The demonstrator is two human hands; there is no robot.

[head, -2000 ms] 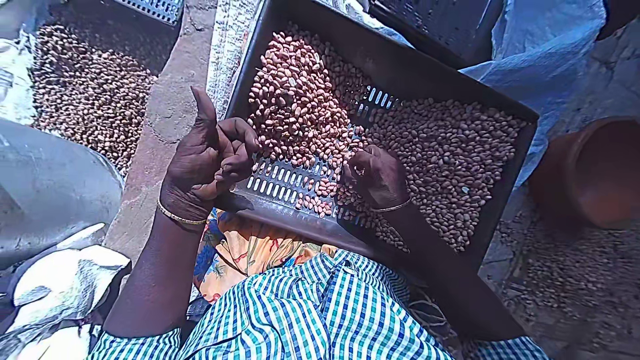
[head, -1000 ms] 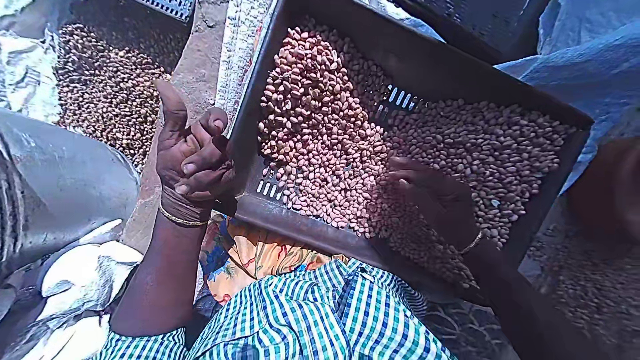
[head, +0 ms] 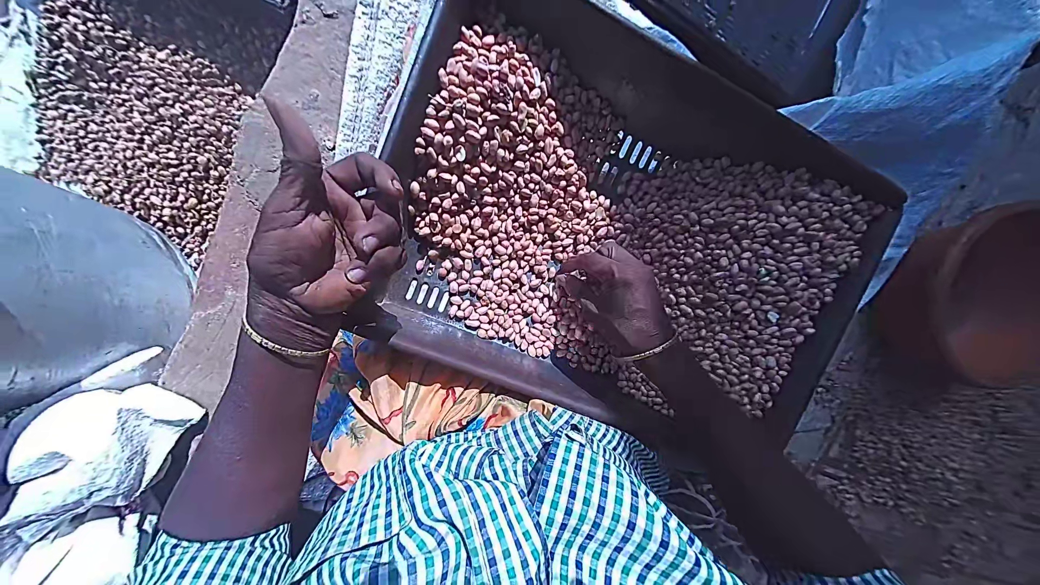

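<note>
A dark plastic crate (head: 650,89) with a slotted floor rests across my lap. Shelled peanuts (head: 487,146) lie in it in a sunlit heap on the left and a shaded spread on the right. My left hand (head: 329,236) is raised palm up over the crate's left edge, thumb out and fingers curled; whether something small lies under the fingers cannot be told. Over the middle of the crate, my right hand (head: 613,296) reaches down to the peanuts with thumb and forefinger close together. Its fingertips are at the nuts, and a held nut cannot be made out.
More peanuts (head: 146,122) are spread on the ground at the upper left, beyond a stone ledge (head: 219,284). A grey metal vessel (head: 81,284) and white sacking (head: 97,455) are at the left. To the right are a blue sheet (head: 934,122) and a reddish-brown round pot (head: 991,301).
Peanuts now cover more of the slotted floor near the crate's front edge than two seconds ago. My right hand has moved among the nuts; my left stays raised at the left edge.
</note>
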